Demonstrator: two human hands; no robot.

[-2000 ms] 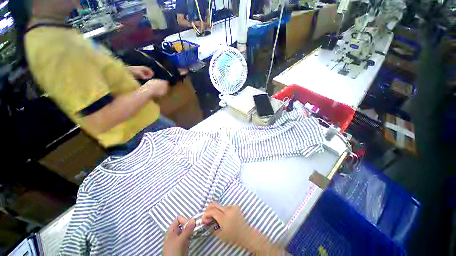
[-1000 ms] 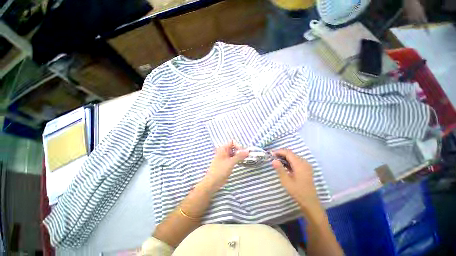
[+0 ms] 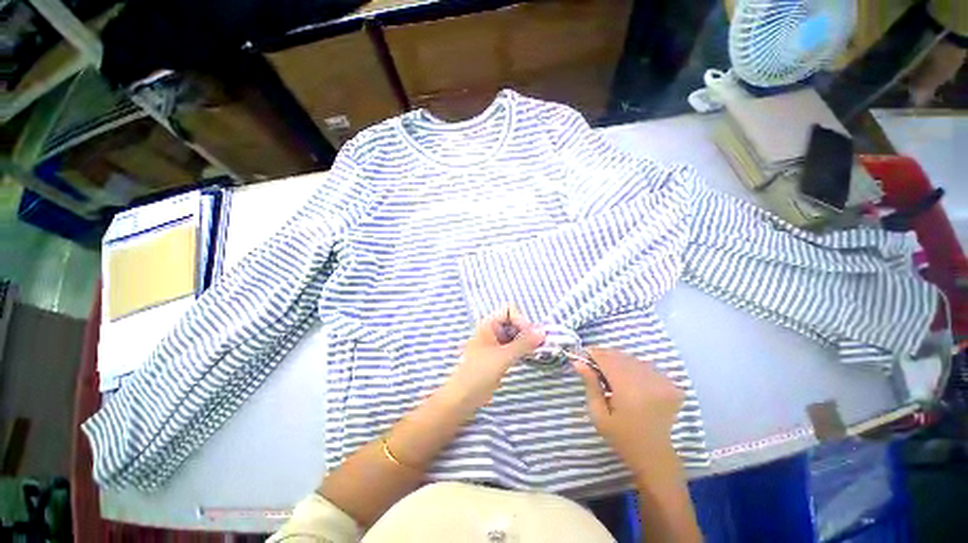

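A white and grey-blue striped top lies spread on the table, its round neckline at the far edge. One sleeve is folded in across the body. My left hand pinches the folded sleeve's cuff between thumb and fingers, over the middle of the body. My right hand is just right of the cuff, closed around small dark thread snips, whose tip is at the cuff. The fingers partly hide the snips. Any loose thread is too fine to see.
Papers with a yellow card lie at the left. A phone rests on stacked pads, with a white fan behind and a red tray beside. A measuring tape runs along the near edge. A blue bin stands below right.
The view has turned from the aisle down to the table, and the person in yellow has left the picture. The left hand still pinches the cuff; the snips now show more clearly in the right hand.
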